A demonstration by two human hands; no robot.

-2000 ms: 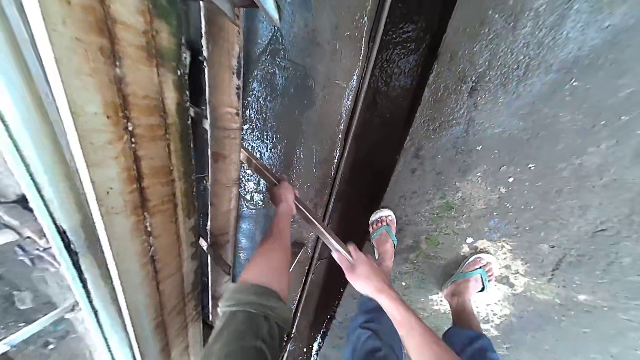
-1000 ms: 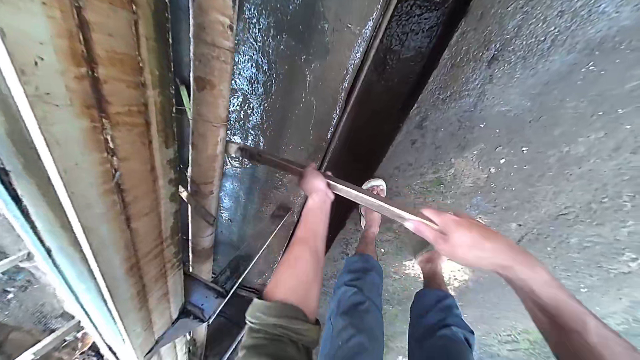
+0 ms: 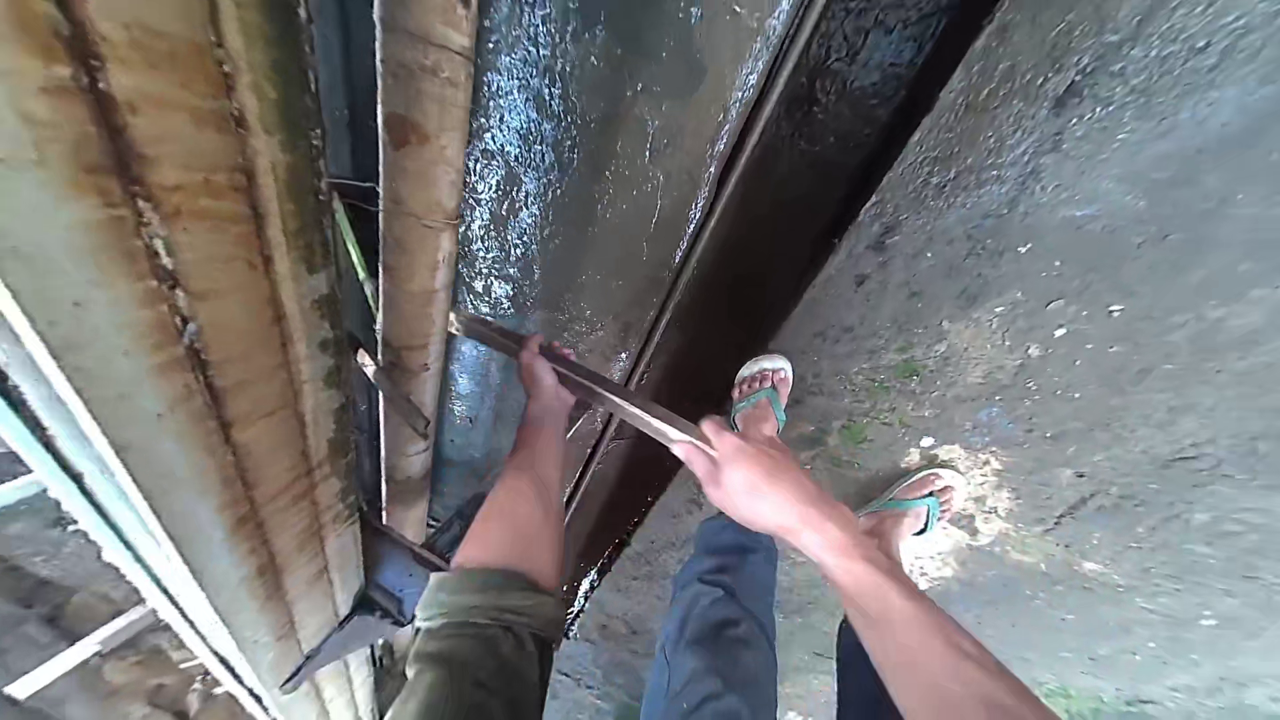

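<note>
A long, narrow wooden stick (image 3: 640, 405) runs slantwise across the middle of the view. My left hand (image 3: 546, 375) is closed around it near its upper left end, above a wet concrete ledge (image 3: 610, 130). Farther down, my right hand (image 3: 745, 470) grips the lower right end. The stick's far end is close to a brown, stained pole or pipe (image 3: 420, 180); whether they touch I cannot tell. A dark wet gutter (image 3: 790, 220) passes beneath the stick between my hands.
Stained corrugated sheeting (image 3: 190, 240) rises on the left. A dark metal bracket or scrap (image 3: 385, 580) lies at its lower end. My feet, in flip-flops (image 3: 760, 395), stand at the gutter and on the rough concrete floor (image 3: 1100, 400), where a pale patch (image 3: 975, 500) shows.
Since the earliest frame the stick has swung to a flatter slant, still held in both hands. Compared with one second ago, my right hand is lower and closer to my left hand.
</note>
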